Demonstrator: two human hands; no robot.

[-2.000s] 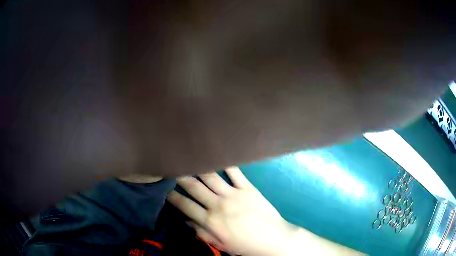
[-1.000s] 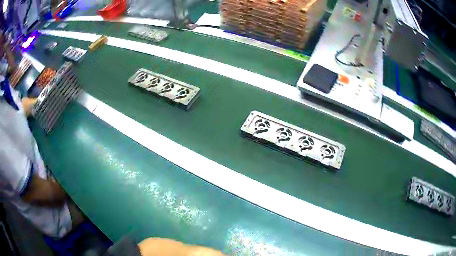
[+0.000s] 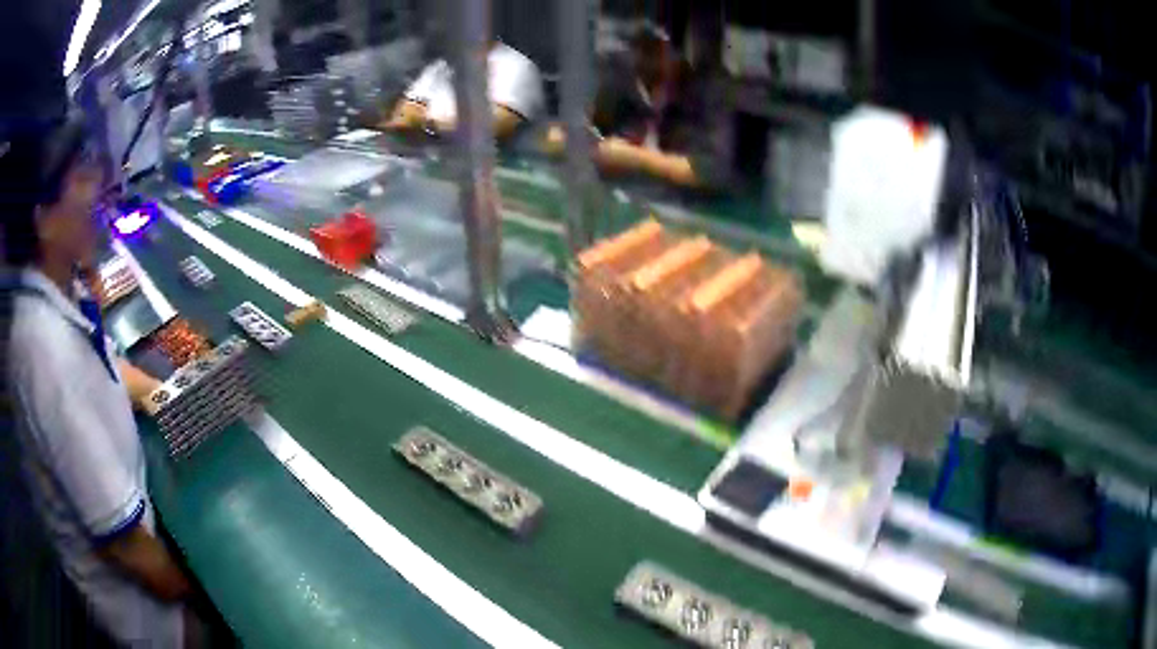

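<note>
Neither of my hands is in the picture. A four-port metal housing [image 3: 467, 479] lies on the dark green conveyor belt [image 3: 368, 437] in front of me, its row of round openings facing up. A second four-port housing [image 3: 711, 616] lies nearer, cut off by the bottom edge. Smaller housings lie farther up the belt, one of them [image 3: 260, 326] beside a short brass-coloured block [image 3: 306, 313]. The view is slightly blurred.
A person [image 3: 76, 406] is at the left bench edge, by a housing stack [image 3: 203, 396] and small copper-coloured parts [image 3: 175, 342]. Across the belt are a red bin [image 3: 345, 238], a copper-brown stack [image 3: 685, 317] and a white bench machine [image 3: 884, 190]. More people are behind.
The view has tilted up, showing more of the far line. The arm at the bottom edge has left the picture. The belt housings appear lower in view.
</note>
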